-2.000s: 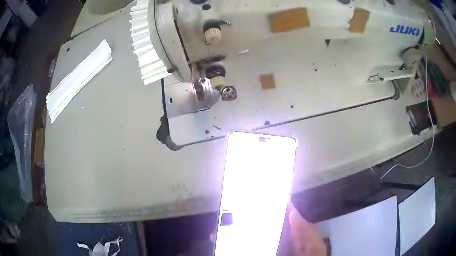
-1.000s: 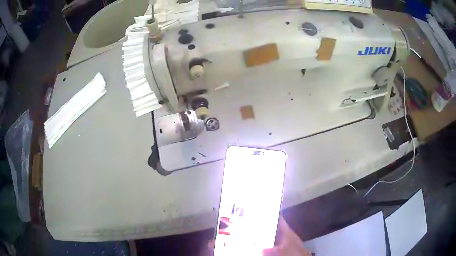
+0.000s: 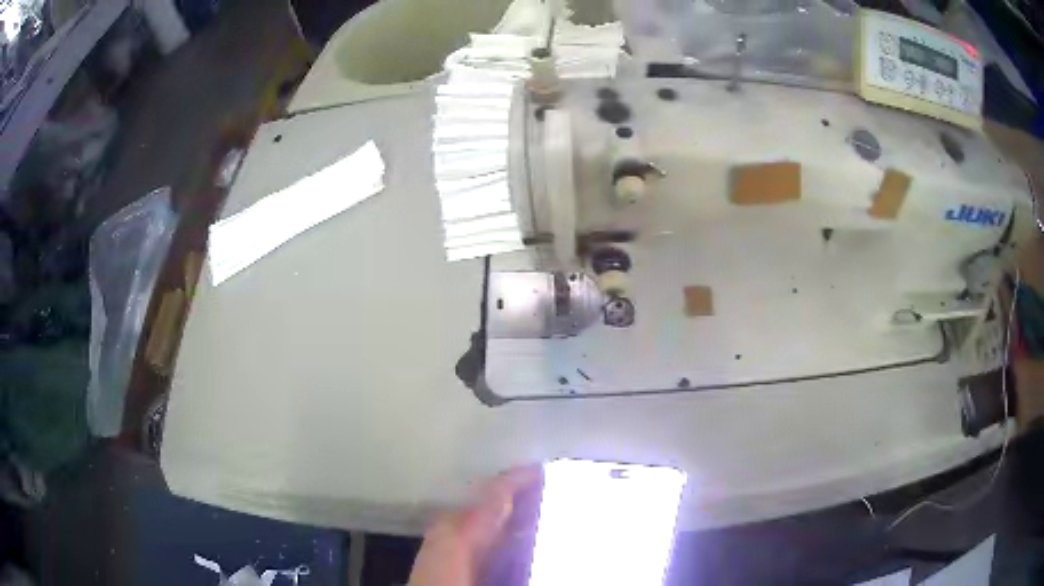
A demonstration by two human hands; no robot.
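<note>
A smartphone [image 3: 609, 527] with a glaring white screen is upright at the bottom centre, cut off by the lower edge. My left hand [image 3: 467, 536], blurred and partly cut off, is closed at its left edge. My right hand is out of the picture. Behind the phone, the off-white sewing machine [image 3: 733, 246] stands on the table. A chain of pleated white strips [image 3: 475, 172] hangs left of its head. A separate white strip stack [image 3: 300, 212] lies flat at the table's left. The metal needle plate [image 3: 532, 305] shows under the head; the needle is not clear.
The pale table [image 3: 332, 378] curves across the view. A control panel [image 3: 923, 69] and crumpled clear plastic [image 3: 756, 40] are behind the machine. Another plastic sheet [image 3: 124, 309] hangs beyond the left edge. White scraps [image 3: 250, 571] lie below left; a loose thread is at the right.
The view has swung, moving the machine and strips rightward. The phone sits lower in view. My left hand now shows at its left edge; the right hand seen at its right edge has left the picture.
</note>
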